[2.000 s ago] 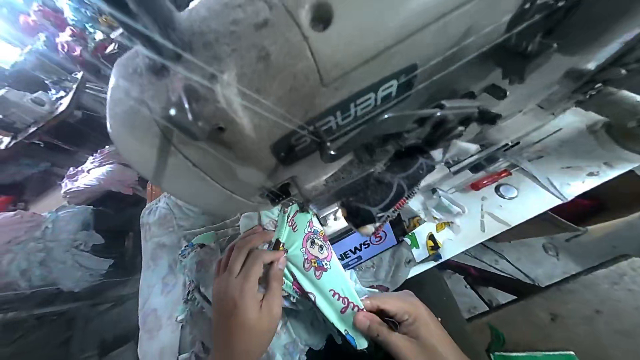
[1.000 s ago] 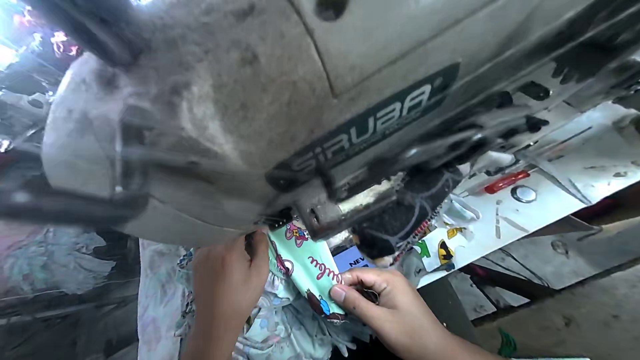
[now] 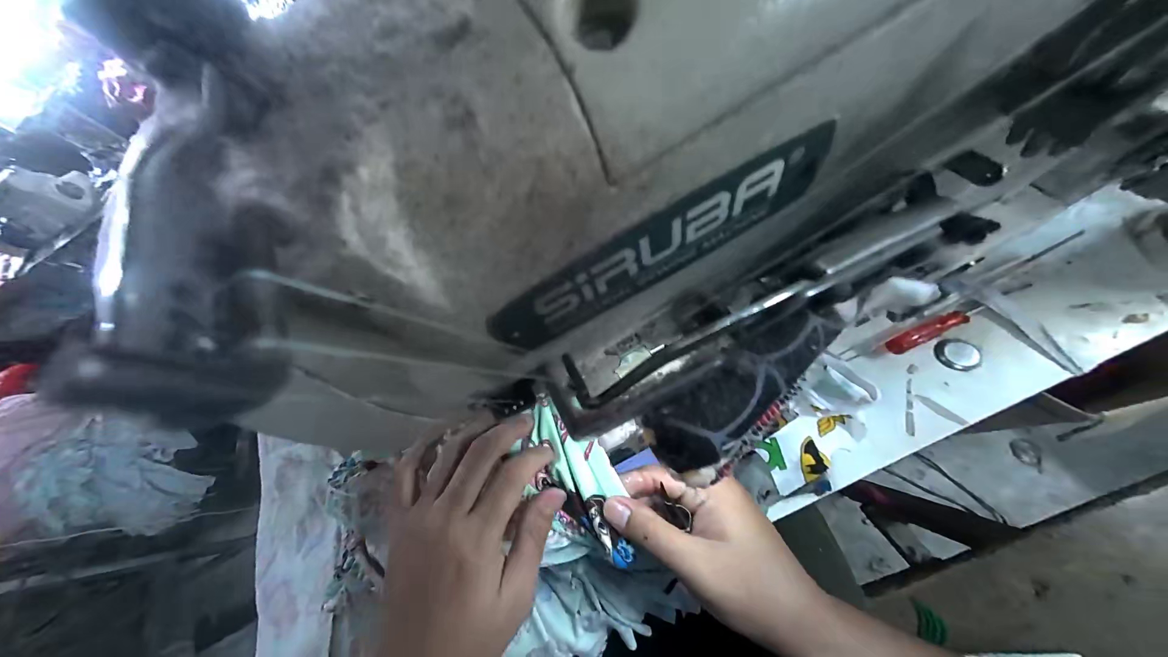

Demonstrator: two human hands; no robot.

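Note:
A large Siruba sewing machine [image 3: 438, 164] fills the upper view, its needle area low at the middle. Mint-green printed fabric [image 3: 577, 461] runs down from under the machine's head, with folds along it. My left hand [image 3: 479, 520] lies over the fabric's left side, fingers spread and pointing up toward the needle area; its fingertips touch the cloth. At the lower end, my right hand [image 3: 698, 534] pinches the fabric's edge between thumb and fingers, and a small dark ring-shaped item, possibly thread snips, shows in the same hand. More pale green cloth [image 3: 575, 607] hangs below both hands.
A white table surface [image 3: 990, 392] at right holds a red-handled tool [image 3: 926, 332], a round metal piece [image 3: 957, 354] and stickers [image 3: 812, 459]. A dark patterned cloth [image 3: 730, 401] hangs beside the needle area. Piled pale cloth [image 3: 109, 465] is at far left.
The printed fabric lay flatter and showed more of its length earlier; now it is shorter below the machine and bunched in folds. My left hand's fingers have spread. The machine looms larger as the view moved closer.

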